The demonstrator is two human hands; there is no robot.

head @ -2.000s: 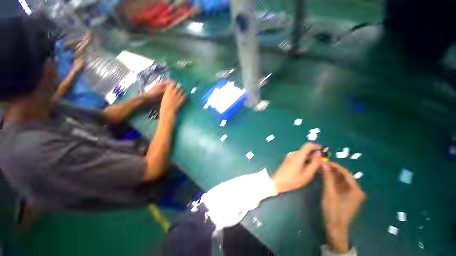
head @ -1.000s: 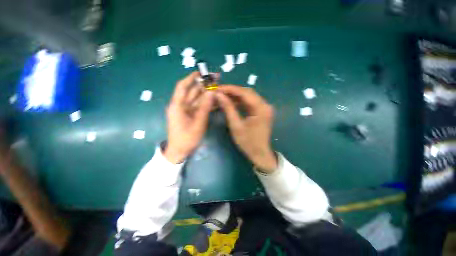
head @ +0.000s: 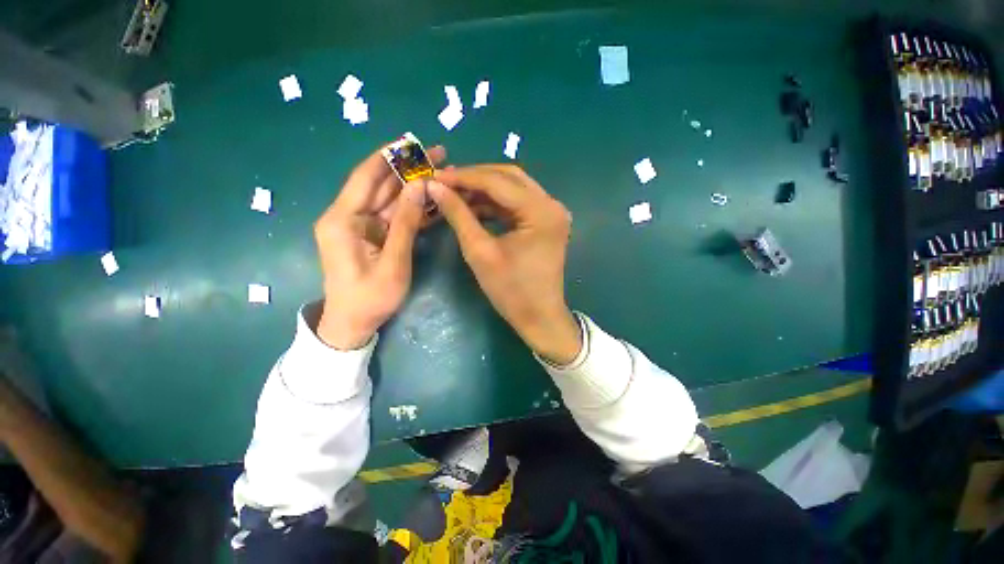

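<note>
A small electronic module (head: 410, 159), dark and amber with a light edge, is held up between my hands above the green bench. My left hand (head: 370, 245) holds it, with fingers behind and thumb at its lower end. My right hand (head: 511, 245) has its thumb and fingertips at the module's lower right edge; whether they grip it is hard to tell. Fingers hide part of the module. Small white pads (head: 355, 110) lie loose around the hands, several beyond them and several to the left.
A blue bin (head: 83, 196) heaped with white pieces stands left. A black tray (head: 894, 209) with rows of modules lies right. Black parts (head: 797, 108), a silver housing (head: 765, 252) and a pale-blue square (head: 613, 65) lie on the bench. A person's forearm (head: 66, 463) shows lower left.
The view has swung from the neighbouring worker to the bench before me, bringing the black tray in. The module now shows its dark and amber face between my hands.
</note>
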